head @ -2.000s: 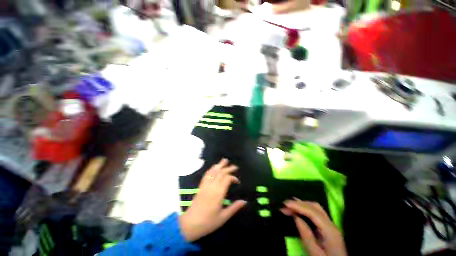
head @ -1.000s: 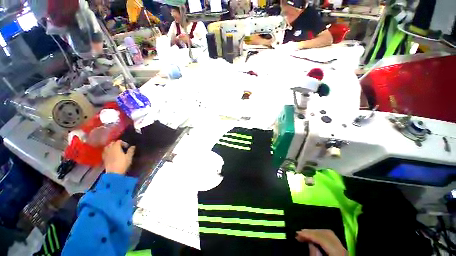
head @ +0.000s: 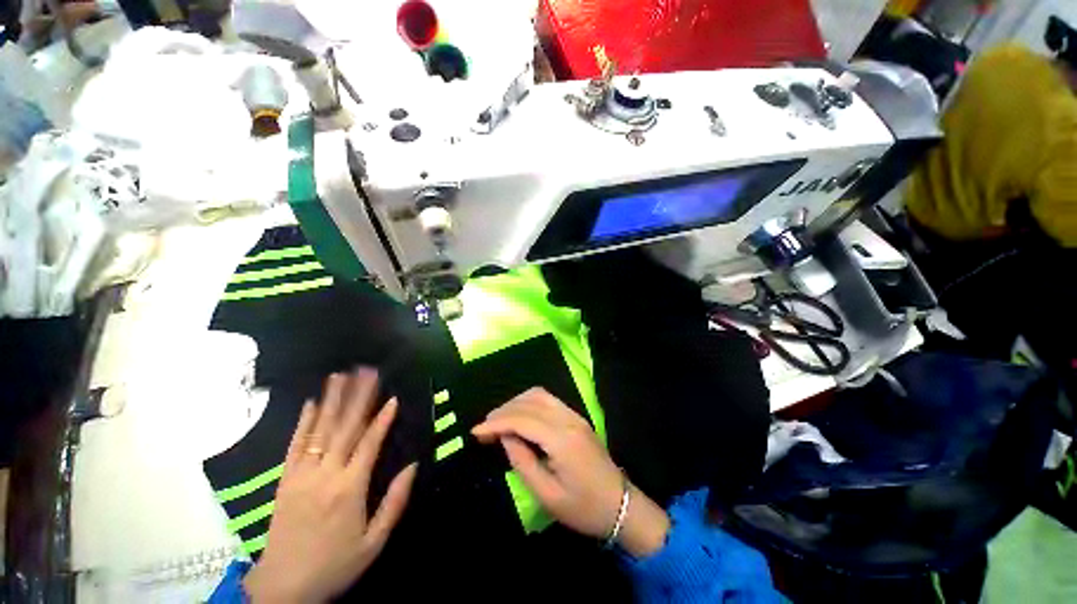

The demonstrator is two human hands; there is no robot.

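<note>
The black garment piece with neon-green stripes [head: 284, 277] lies on the pale machine bed, its edge under the green end of the white sewing machine [head: 496, 177]. My left hand [head: 331, 490] lies flat on the black cloth with fingers spread, holding nothing. My right hand [head: 555, 454] rests on the cloth with fingers curled and thumb near the forefinger, beside a short striped part. Whether it pinches the cloth is unclear. The neon-green and black body panel [head: 543, 342] lies below the machine head. The presser foot area [head: 428, 304] is small and partly hidden.
Dark-handled scissors [head: 797, 330] lie right of the machine, near the handwheel [head: 779, 242] and grey accessory tray [head: 892, 277]. An open dark blue bag [head: 898, 472] is at right. White crumpled cloth [head: 154, 130] is at left rear. A person's mustard sleeve [head: 1004, 153] is at upper right.
My left hand has come back from the red item at left onto the black cloth. The view has swung right and down. The striped piece remains beside the machine's green end.
</note>
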